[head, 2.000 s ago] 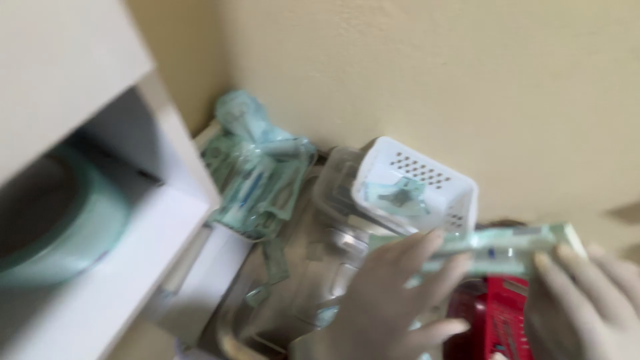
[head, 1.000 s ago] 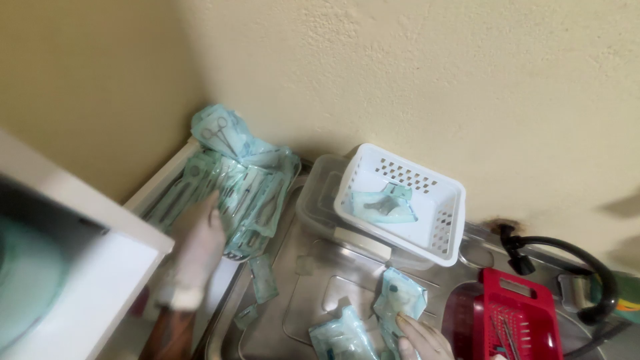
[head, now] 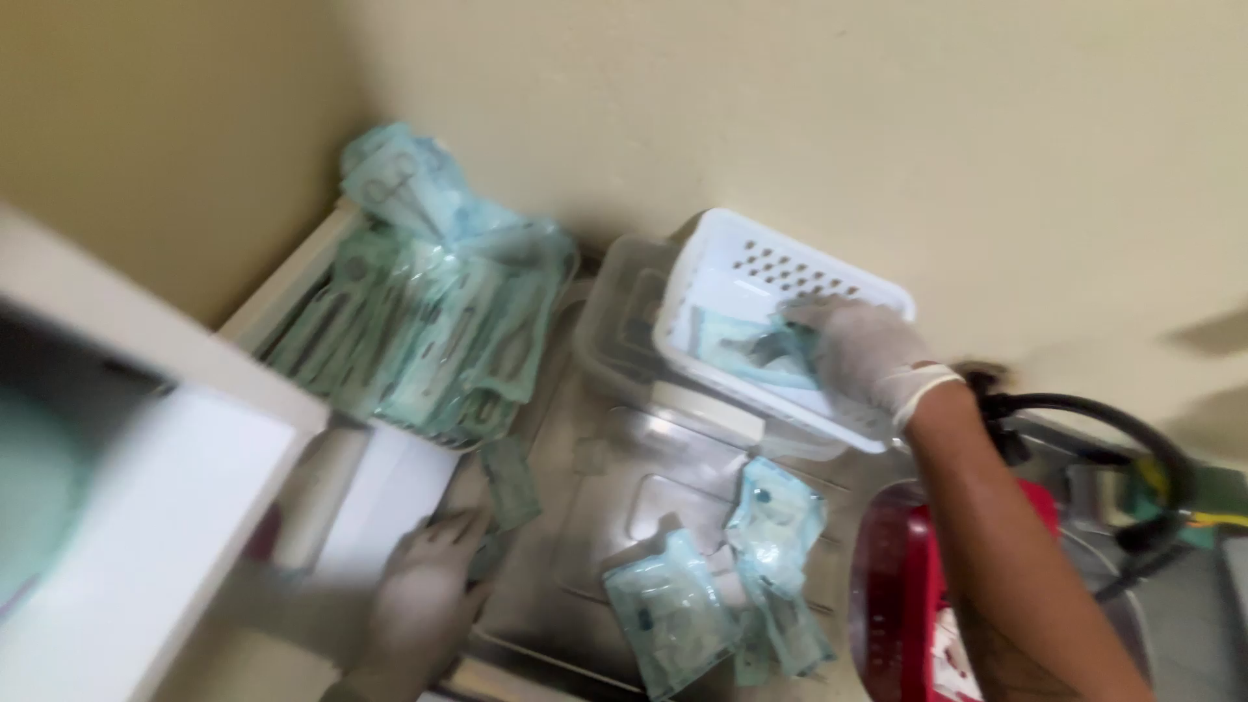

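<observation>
My gloved right hand (head: 858, 351) reaches into the white perforated plastic basket (head: 717, 253), its fingers at a clear-and-blue sterilization pouch (head: 736, 346); whether they grip it is not clear. My gloved left hand (head: 429, 590) is blurred at the left edge of the stainless steel tray (head: 556, 604), close to a small pouch (head: 509, 483); its hold is unclear. More pouches (head: 673, 614) lie on the steel surface between the hands. At the left, a container is heaped with pouched instruments (head: 439, 341), topped by a pouch with scissors-like ring handles (head: 400, 190).
Under the white basket is a translucent plastic container (head: 614, 322). A red plastic basket (head: 916, 585) stands by the sink at right, near a black curved faucet or hose (head: 1102, 405). A white shelf unit (head: 185, 487) juts in at left, with the wall behind.
My right hand has moved from the pouches on the steel surface up into the white basket. My left hand has moved from the heaped pouches down to the tray's left edge.
</observation>
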